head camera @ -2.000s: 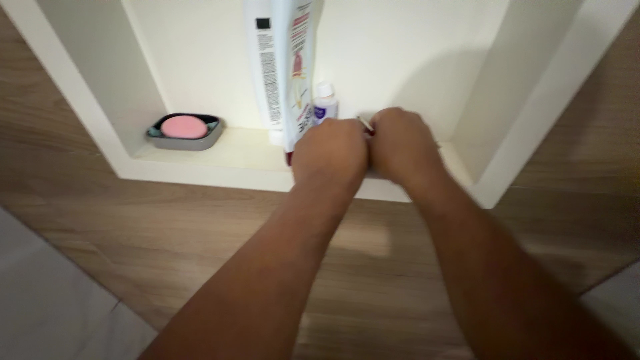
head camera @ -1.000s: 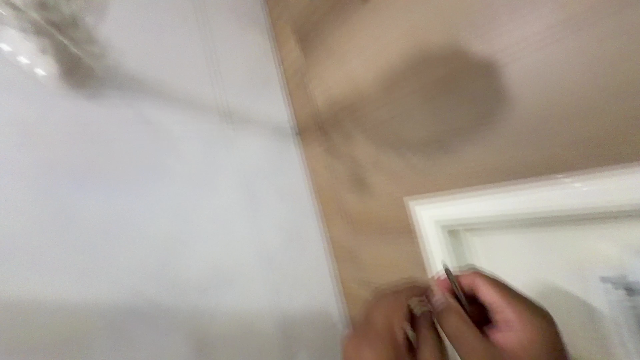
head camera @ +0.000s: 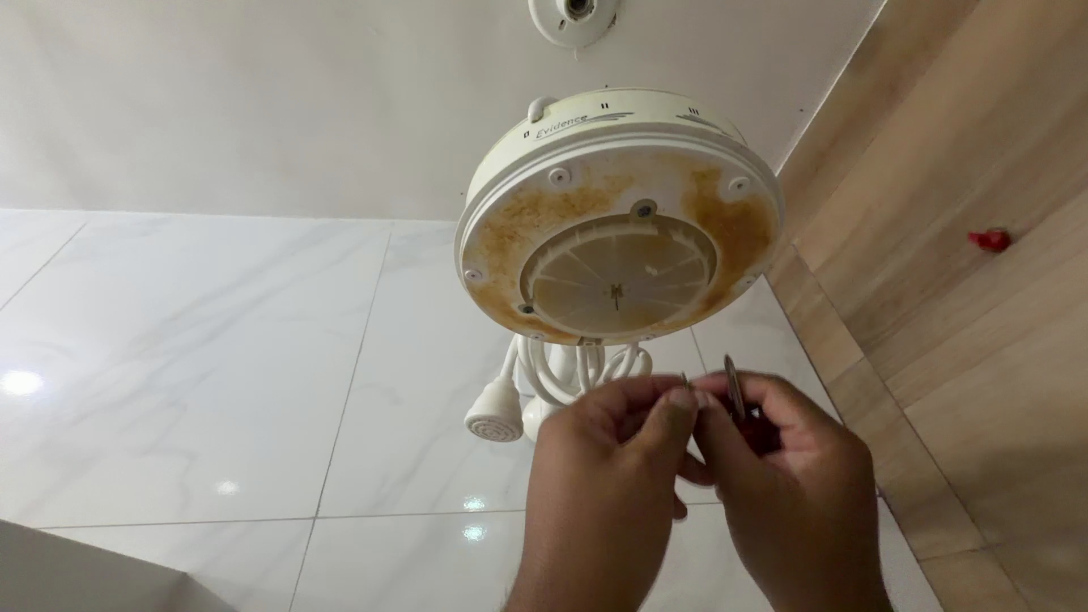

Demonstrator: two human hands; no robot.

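Below a white electric shower head point(head camera: 625, 229) with brown-stained underside, both my hands are raised with fingertips together. My left hand point(head camera: 616, 459) pinches a small thin metal piece point(head camera: 685, 380), perhaps a screw, between thumb and finger. My right hand point(head camera: 782, 476) has its thumb and fingertip at the same piece and also holds a pointed metal tool point(head camera: 732, 384), its tip up; a dark red part shows in the palm. Screws sit in the shower's underside, whose round centre is uncovered. A coiled white hose point(head camera: 544, 374) and small hand shower point(head camera: 495, 414) hang behind the hands.
A round white ceiling fitting point(head camera: 575, 15) is above the shower. Marble-look tiles point(head camera: 204, 357) cover the far wall; wood-look tiles point(head camera: 952, 280) line the right wall, with a small red plug point(head camera: 990, 240) in it. A grey edge point(head camera: 93, 569) juts in at lower left.
The view has swung up from the wall niche with bottles and soap to the shower overhead. My hands have left the niche and are now raised below the shower.
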